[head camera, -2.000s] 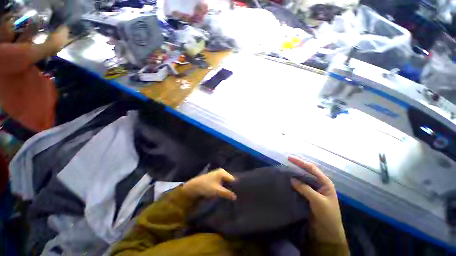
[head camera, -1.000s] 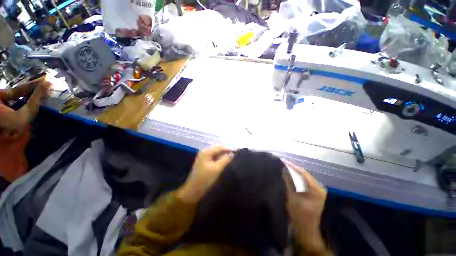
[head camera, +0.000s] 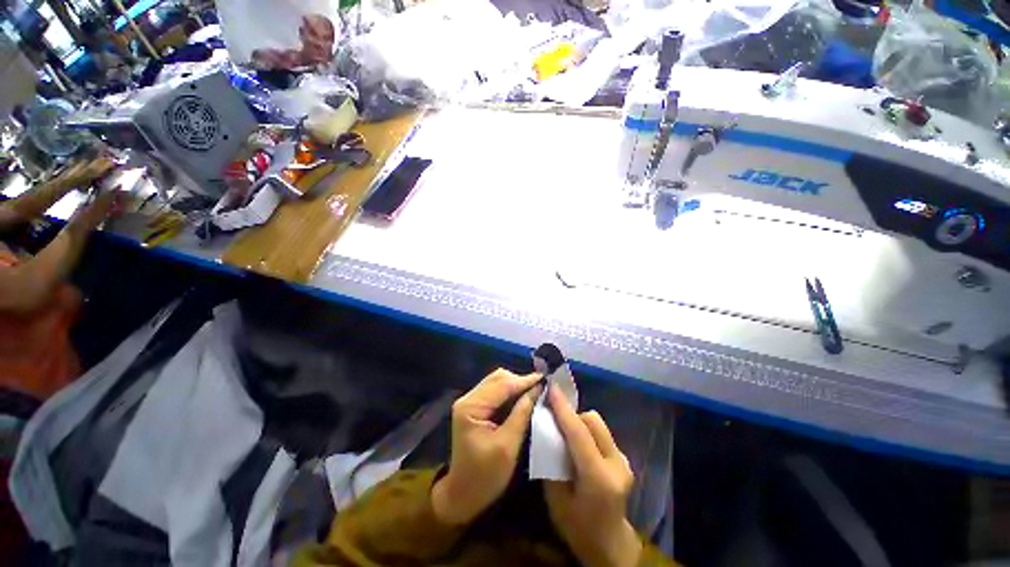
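A small folded fabric piece (head camera: 550, 441), pale with a dark upper end, is held upright between my two hands just in front of the table's blue edge. My left hand (head camera: 487, 437) pinches its left side near the dark end. My right hand (head camera: 589, 471) grips its right side, fingers along the pale face. Dark grey fabric (head camera: 653, 443) lies below and behind the hands at my lap; its extent is hidden in shadow.
The white sewing machine (head camera: 764, 138) stands at the right, with snips (head camera: 822, 316) lying under its arm. A smartphone (head camera: 397, 188) lies on the table (head camera: 476, 222). A grey box (head camera: 199, 122) and clutter are at left. Grey and white pieces (head camera: 183, 432) heap at lower left. Another person's arms (head camera: 50, 238) reach in.
The large dark panel held up between my hands has dropped out of my grip or out of sight. My hands have come close together on the small pale piece.
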